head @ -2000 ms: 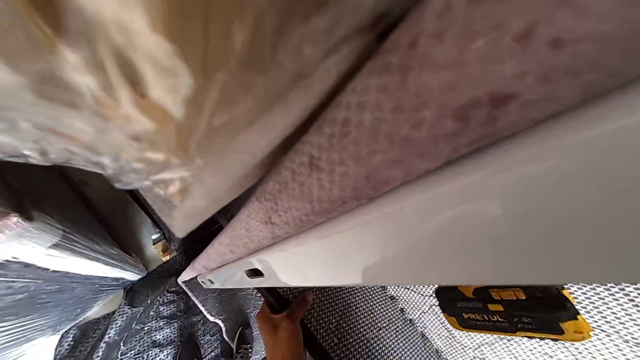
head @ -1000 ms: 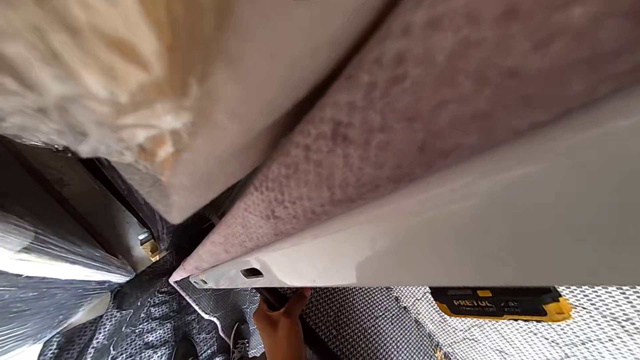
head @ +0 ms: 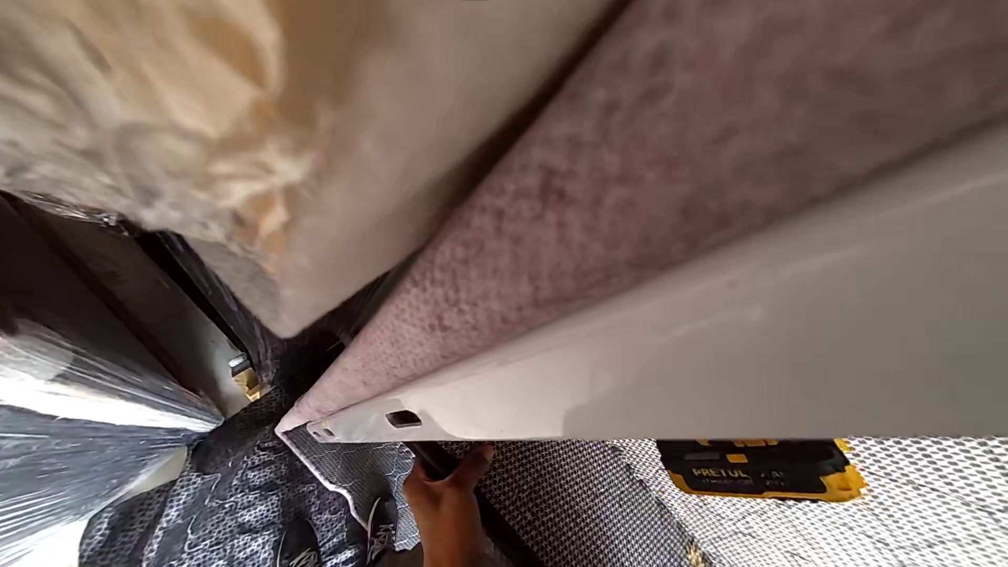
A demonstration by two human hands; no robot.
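Observation:
At the bottom centre, what looks like my left hand (head: 447,504) is closed around a dark bar (head: 508,535), just below the lower edge of a long glossy white panel (head: 709,354). The panel has a small slot near its left end and runs diagonally up to the right. Mottled pinkish fabric-like material (head: 504,276) lies along its upper side. My right hand is not visible.
Plastic-wrapped items stand at upper left (head: 157,134) and lower left (head: 71,441). A black and yellow Pretul case or package (head: 760,471) rests on light patterned mesh at lower right. Shoes (head: 382,528) show on dark patterned fabric (head: 228,504).
The Pretul item shows partly hidden by the panel edge, where more of it showed two seconds ago. The hand stays at the bar.

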